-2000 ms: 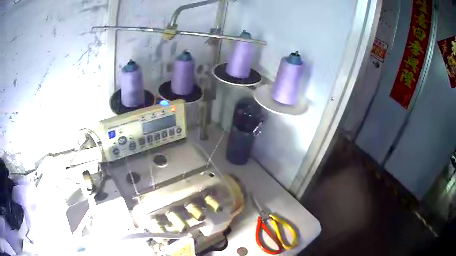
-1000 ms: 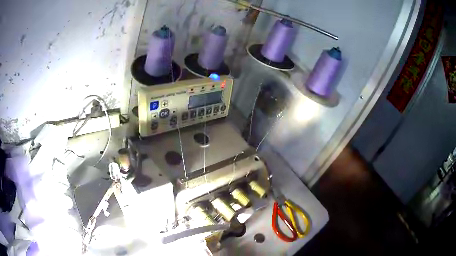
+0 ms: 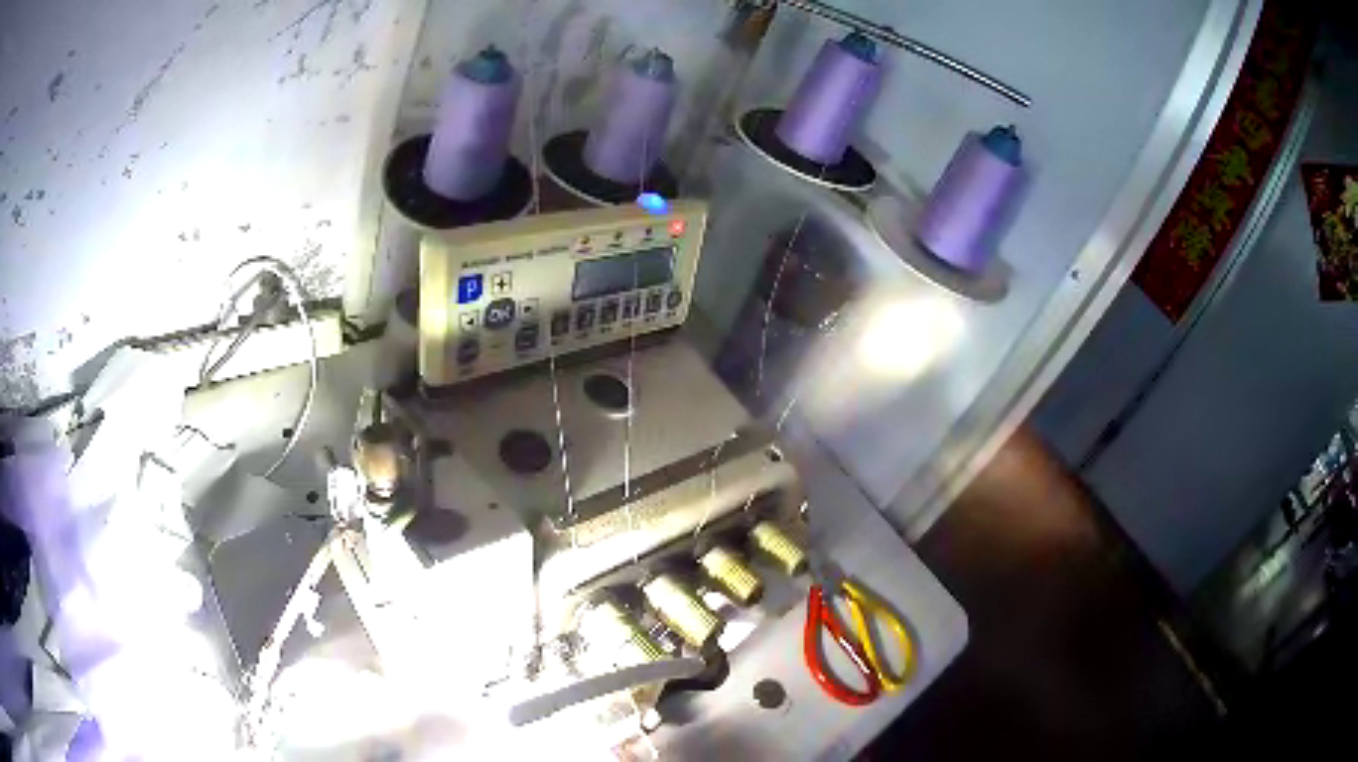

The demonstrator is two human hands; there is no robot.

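Observation:
The cream overlock machine (image 3: pixel 492 417) fills the centre. Its control panel (image 3: pixel 559 293) shows a small grey screen and blue and red lights. Several ribbed brass-coloured tension knobs (image 3: pixel 682 607) stand in a row, with thin threads running down to them. A grey curved tube (image 3: pixel 596 691) crosses in front of the knobs. The presser-bar post (image 3: pixel 383 459) stands left of the machine head. White and pale lilac fabric (image 3: pixel 112 543) lies at the left, partly washed out by the lamp. The needle area is lost in glare. Neither hand can be made out.
Snips with red and yellow handles (image 3: pixel 859 643) lie right of the knobs, near the table's edge. Purple thread cones (image 3: pixel 472 131) stand on round discs behind the panel, below a metal rod (image 3: pixel 923 57). A dark bottle-like shape (image 3: pixel 789 298) stands below the right-hand cones. A partition rises behind.
The view has shifted left and closer, so the machine, cones and snips appear further right than at first. The glare has lessened around the knobs. The snips lie in the same place on the table.

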